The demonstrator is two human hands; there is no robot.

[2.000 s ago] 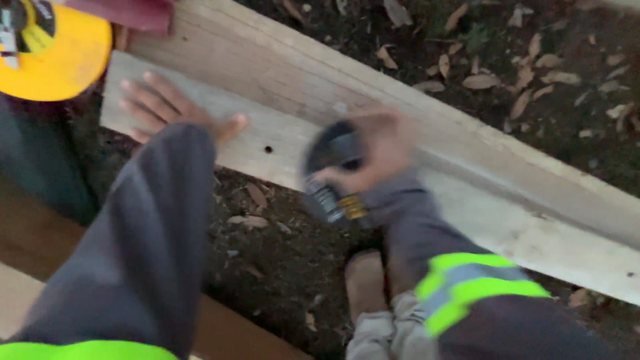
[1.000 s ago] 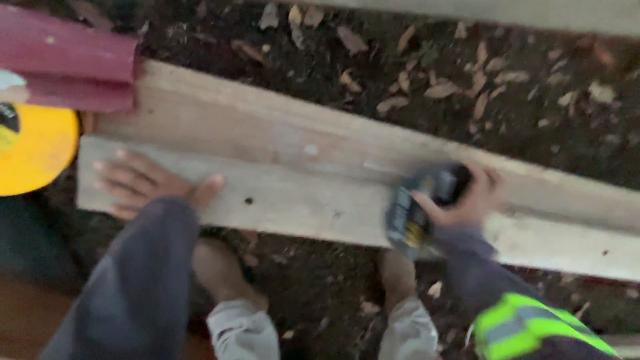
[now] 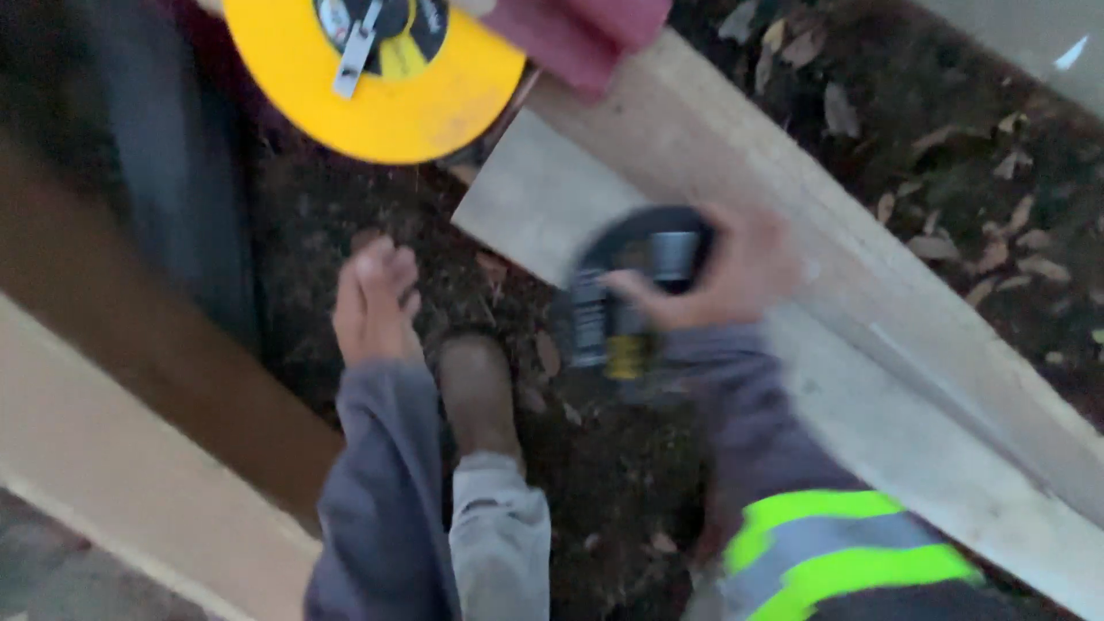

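Observation:
My right hand (image 3: 733,267) is closed around a round black object (image 3: 595,285) with grey and yellow markings, blurred, over the pale wooden board (image 3: 543,203). Whether it touches the board I cannot tell. My left hand (image 3: 379,297) hangs over the dark soil, off the board's left end, with loosely bent fingers and nothing seen in it. Above it lies a yellow reel (image 3: 414,112) with a metal crank, like a long measuring tape. Along the pale board's far side runs a second timber (image 3: 690,129), with dark red material (image 3: 595,34) over its upper end.
A brown timber with a pale edge (image 3: 155,457) crosses the lower left, beside a dark grey surface (image 3: 181,155). My boot (image 3: 474,388) stands on the soil between the timbers. Dry leaves (image 3: 992,250) lie on the right. A pale slab or board (image 3: 1026,43) shows at the upper right.
My left hand has lifted off the pale board, where it lay flat. My right hand has moved with the round object toward the board's left end. The view has turned.

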